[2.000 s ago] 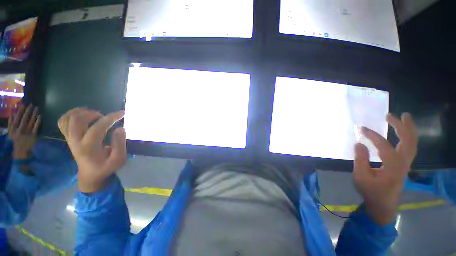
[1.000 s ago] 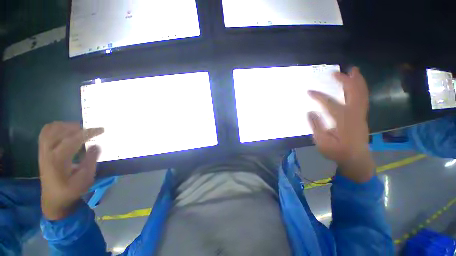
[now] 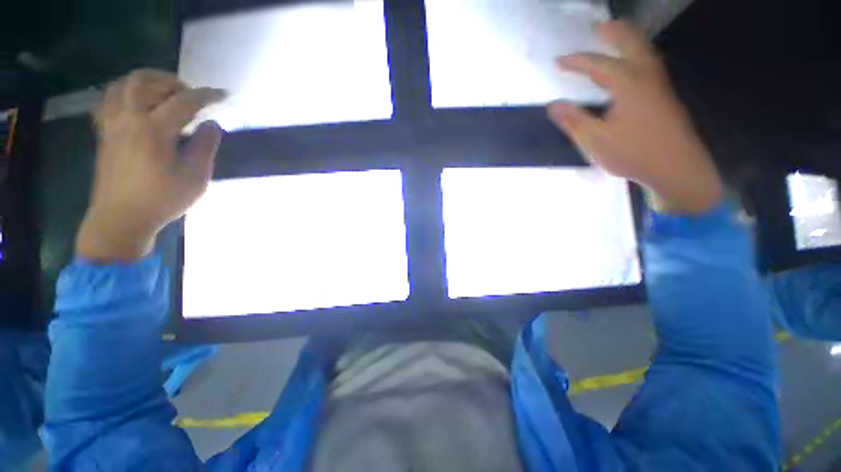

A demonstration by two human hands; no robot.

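Four tablets with lit white screens lie in a two-by-two block with black surrounds. My left hand (image 3: 152,152) is over the left edge of the upper left tablet (image 3: 300,69), its index finger pointing onto the screen. My right hand (image 3: 636,120) is over the right part of the upper right tablet (image 3: 498,60), fingers spread and bent. Both hands hold nothing. Whether the fingertips touch the glass cannot be told. The lower left tablet (image 3: 295,244) and lower right tablet (image 3: 539,230) have no hand over them.
A dark green bench surface (image 3: 69,175) shows at the left. Another lit screen (image 3: 814,210) is at the far right. A blue sleeve (image 3: 810,300) of another person is at the right edge. Below is a grey floor with a yellow line (image 3: 226,420).
Both hands have moved from the lower pair of tablets up to the upper pair. The view has shifted, so more of the upper screens shows.
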